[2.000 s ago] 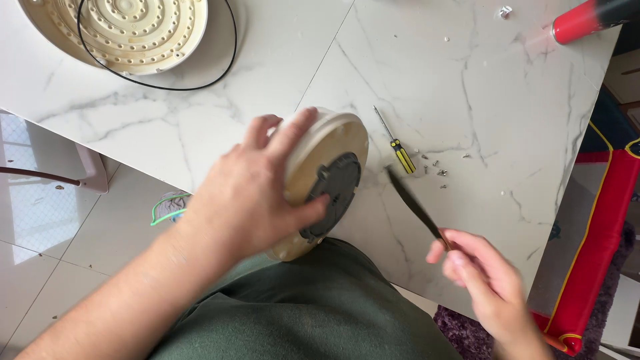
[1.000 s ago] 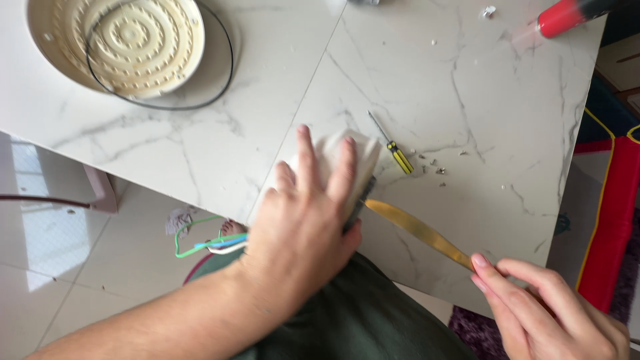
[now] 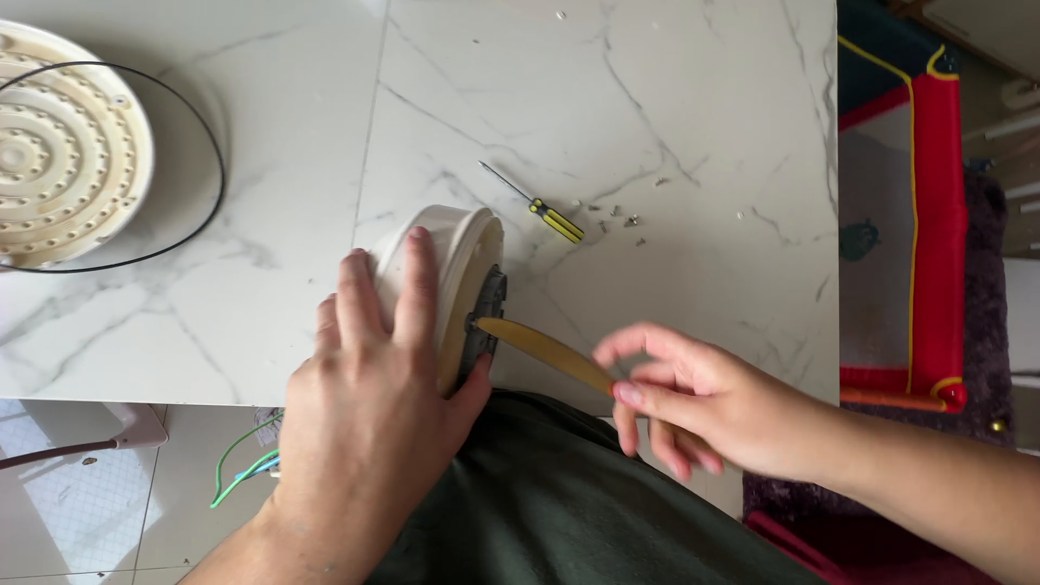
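My left hand (image 3: 366,382) grips a round white plastic housing (image 3: 439,252), tilted on its edge at the table's near side. A dark grey plastic part (image 3: 486,313) sits on the housing's right-facing side. Between the thumb and fingers of my right hand (image 3: 682,398) is a gold-coloured flat blade (image 3: 544,349), apparently a table knife, whose tip meets the grey part. Its handle end is hidden by my fingers. A screwdriver with a yellow and black handle (image 3: 556,221) lies beyond the housing, beside several small screws (image 3: 631,220).
A round cream plastic cover (image 3: 73,154) with rings of bumps lies at the left under a loop of thin black cable (image 3: 221,175). Green and blue wires (image 3: 244,471) hang below the marble-patterned table's edge (image 3: 203,401). A red-framed mesh enclosure (image 3: 938,244) stands to the right.
Two seconds ago the knife was apart from the housing; now its tip touches the grey part. The housing has turned more edge-on under my left hand.
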